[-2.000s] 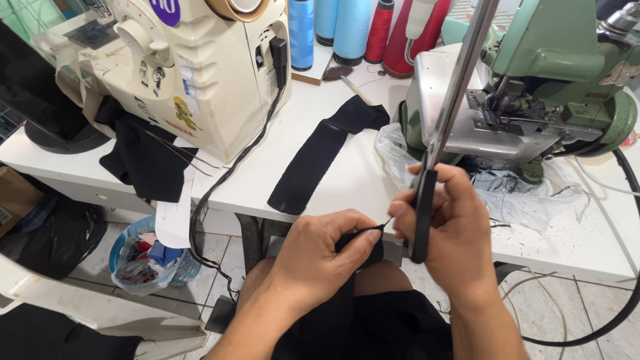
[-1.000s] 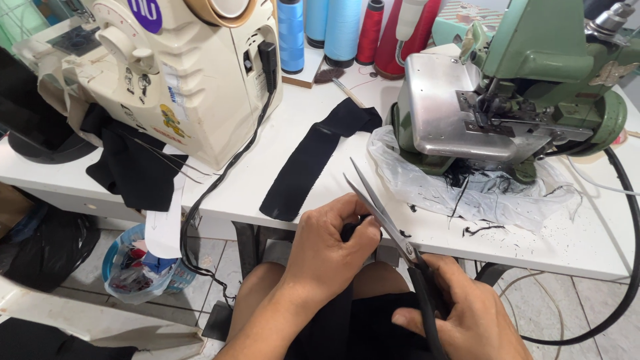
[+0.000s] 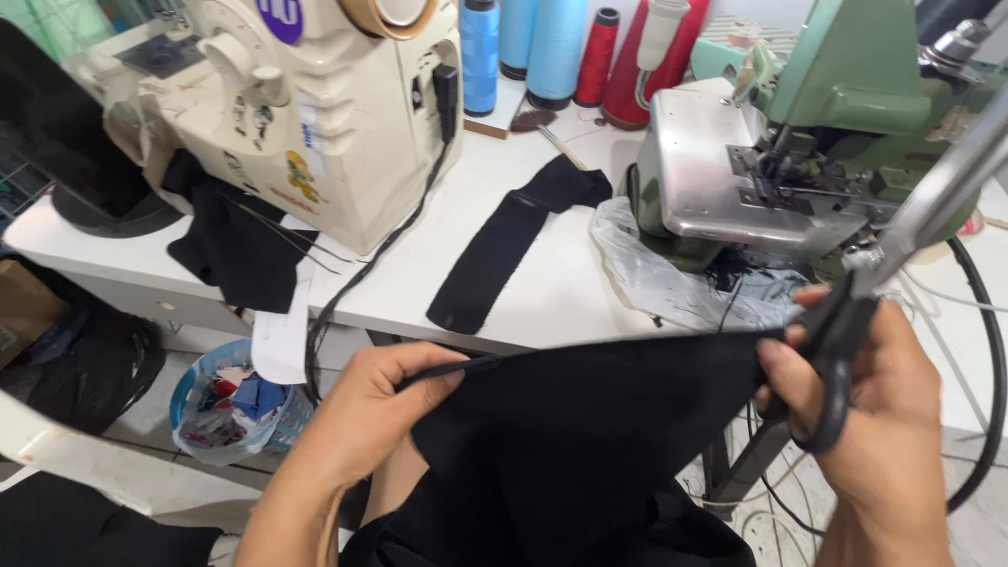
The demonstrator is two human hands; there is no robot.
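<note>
A black cloth (image 3: pixel 583 409) is stretched between my two hands above my lap, its top edge drawn nearly straight. My left hand (image 3: pixel 394 409) pinches one end of that edge between thumb and fingers. At the other end, my right hand (image 3: pixel 874 402) pinches the cloth with its thumb and fingertips while also holding metal scissors with black handles (image 3: pixel 827 394); their blades point up and right, over the green machine. Beyond the cloth, a black fabric strip (image 3: pixel 504 252) lies on the white table (image 3: pixel 378 303).
A cream sewing machine (image 3: pixel 339 134) stands at left and a green overlock machine (image 3: pixel 709 157) at right, a plastic bag under it. Thread cones (image 3: pixel 557 55) line the back. A power cable (image 3: pixel 394 228) hangs over the edge above a scrap basket (image 3: pixel 236 409). Black fabric (image 3: pixel 244 236) lies at left.
The black cloth has come up from my lap and is spread between my hands, which are farther apart. The scissors, pointing up and left one second ago, now point up and right.
</note>
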